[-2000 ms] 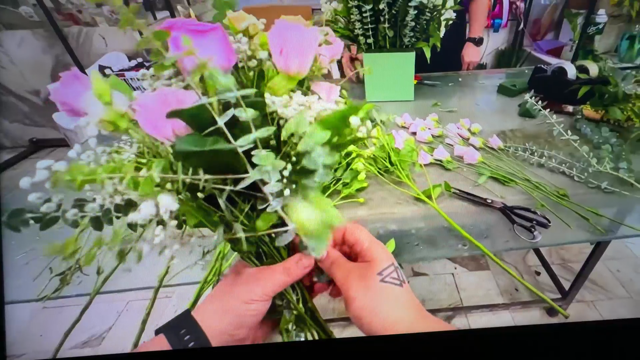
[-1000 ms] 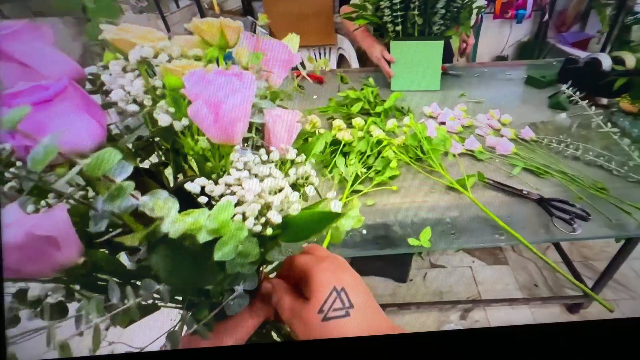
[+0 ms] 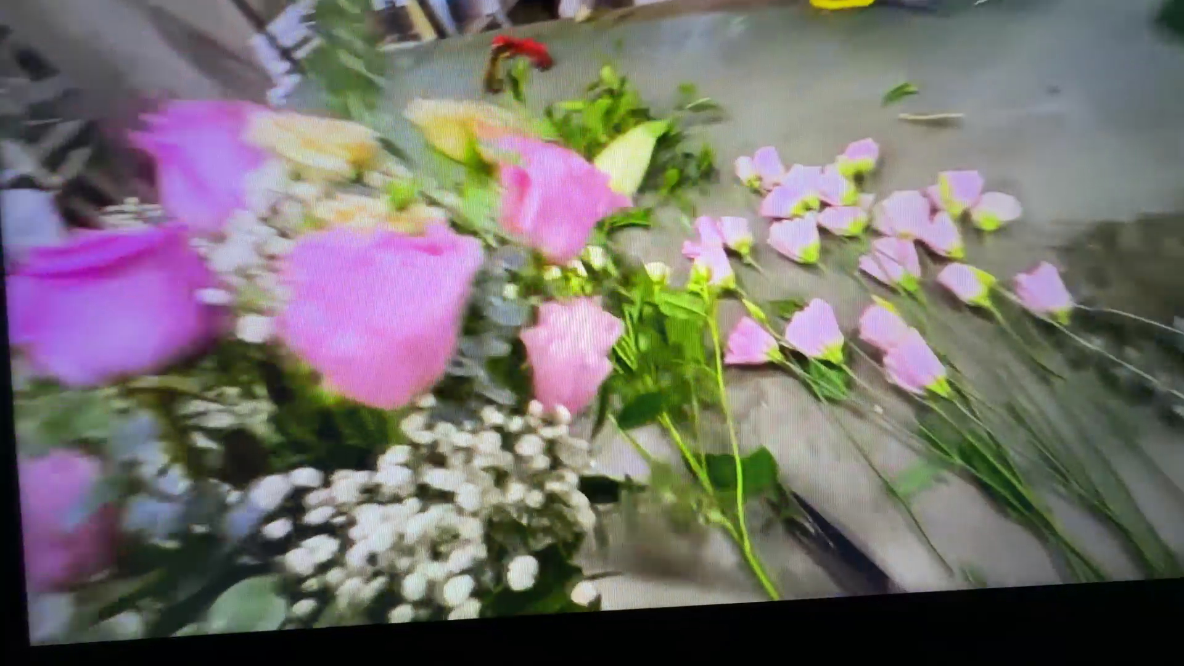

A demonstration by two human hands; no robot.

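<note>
A bouquet of pink roses, cream roses, white baby's breath and eucalyptus leaves fills the left half of the view, blurred in places. Neither of my hands shows; the lower edge cuts off the bouquet's stems, so what each hand grips is hidden. Right of the bouquet, small pink lisianthus blooms lie on the table with their thin stems running to the lower right. One long green stem lies between them and the bouquet.
The grey tabletop extends across the back and right. Loose green foliage and a red-handled tool lie behind the bouquet. A dark, blurred blade-like thing rests near the lower edge. Something yellow shows at the top.
The view has moved closer to the table and bouquet. Both hands, visible around the stems earlier, are out of view. The green box and the other person at the back are also out of view.
</note>
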